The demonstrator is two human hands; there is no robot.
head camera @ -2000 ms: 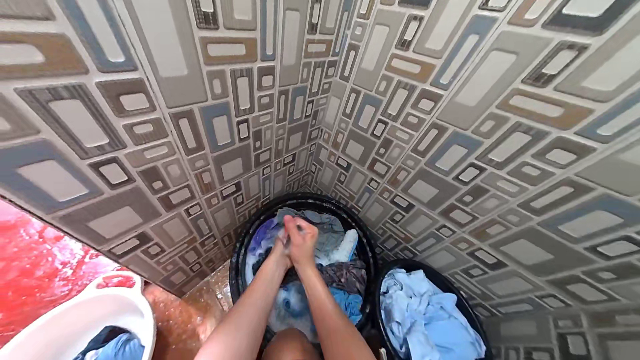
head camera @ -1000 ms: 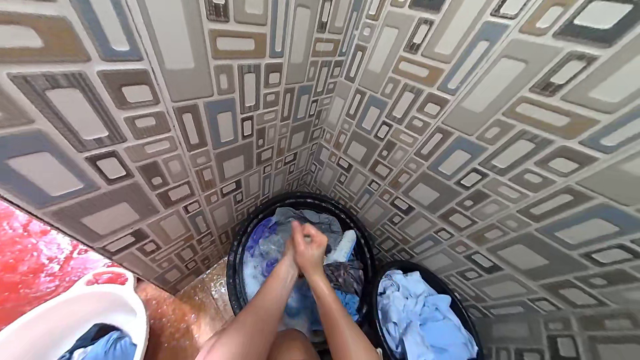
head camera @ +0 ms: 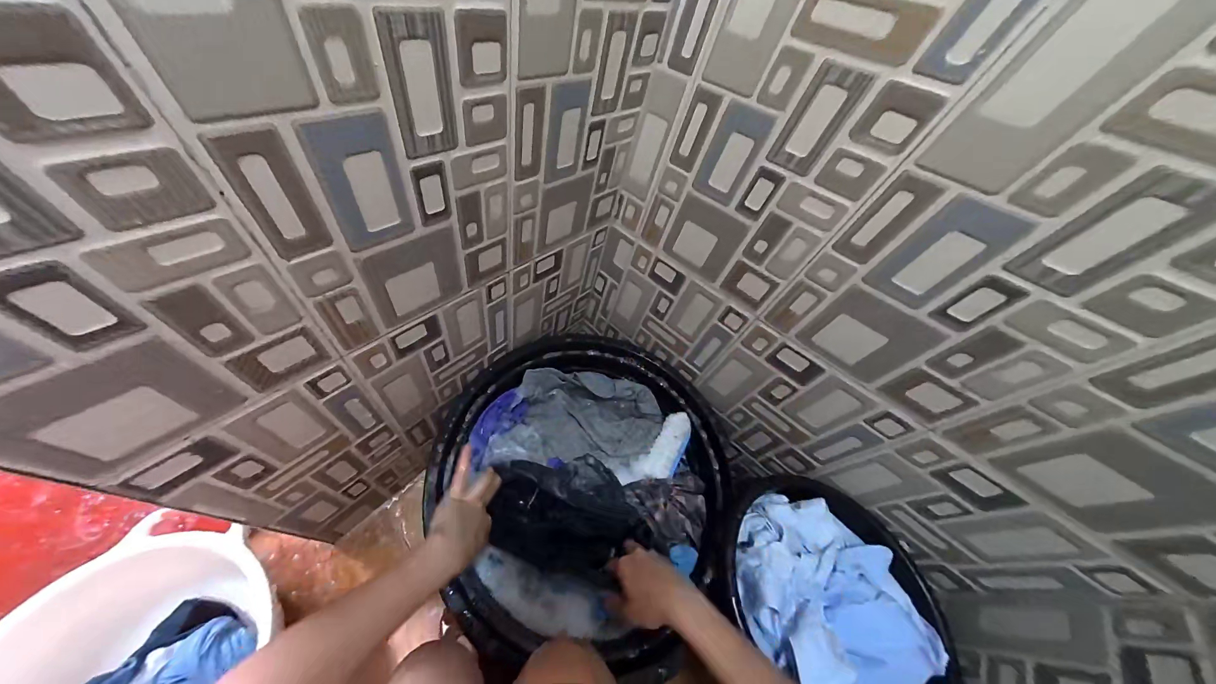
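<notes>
A round black tub (head camera: 711, 446) holds soapy water and wet clothes. My left hand (head camera: 464, 508) is at the tub's left side, fingers spread at the edge of a black cloth (head camera: 560, 513). My right hand (head camera: 643, 584) touches the lower right edge of that cloth, its fingers curled; whether it grips is unclear. Behind the black cloth lies a grey cloth (head camera: 589, 413), with a purple cloth (head camera: 496, 418) at its left. A brush with white bristles (head camera: 667, 445) rests on the right side of the pile. White suds (head camera: 532, 591) float at the near side.
Right of the tub, a second black container (head camera: 917, 579) holds light blue clothes (head camera: 826, 589). At the lower left, a white plastic basin (head camera: 252, 570) holds blue and dark clothes (head camera: 204, 646). Patterned tiled walls (head camera: 836, 323) meet behind the tub. The brown floor (head camera: 313, 570) looks wet.
My hands were together above the tub; they are now apart and lower, at the clothes. The black cloth now spreads between them. The view has shifted closer to the tub.
</notes>
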